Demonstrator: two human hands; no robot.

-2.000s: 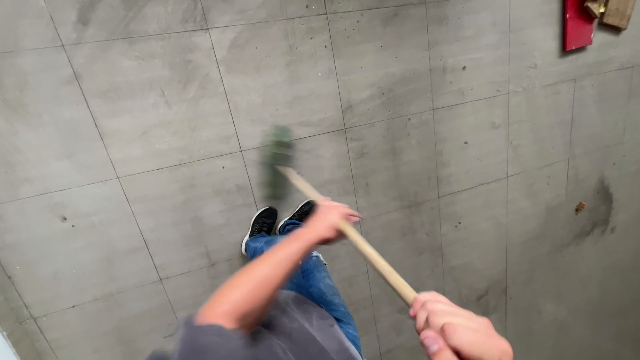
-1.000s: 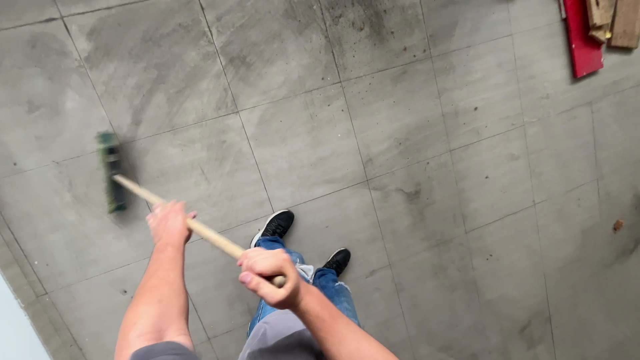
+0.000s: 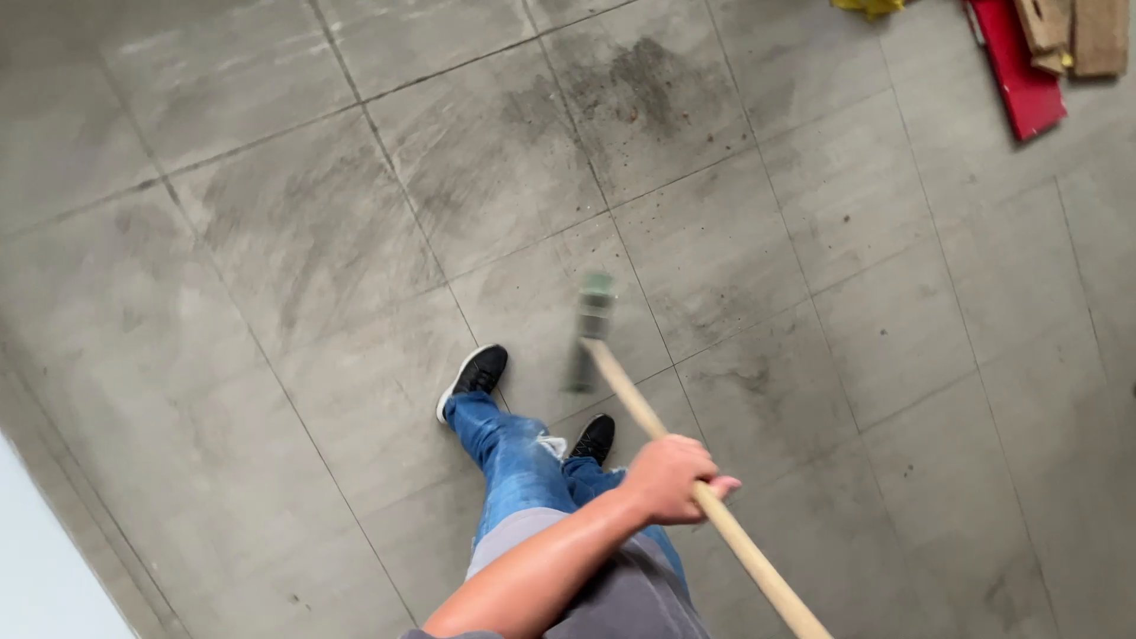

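Observation:
My left hand (image 3: pixel 673 479) is closed around a pale wooden broom handle (image 3: pixel 754 564), roughly midway along the part that shows. The handle slants up and left to a green and dark broom head (image 3: pixel 593 333), blurred, low over or on the grey tiled floor (image 3: pixel 497 311) just ahead of my feet. The handle's far end runs out of the bottom edge, and my right hand is out of view. Dark dust and small crumbs of dirt (image 3: pixel 643 84) lie on the tiles beyond the broom head.
My black shoes (image 3: pixel 480 369) stand close to the broom head. At the top right lie a red board (image 3: pixel 1016 71) and wooden pieces (image 3: pixel 1099 35), with a yellow object (image 3: pixel 870 7) left of them. A pale surface (image 3: pixel 44 550) borders the floor at lower left.
The broom head has moved from the far left to in front of my feet. My right hand, on the handle's end a second ago, has left the view. The view has shifted.

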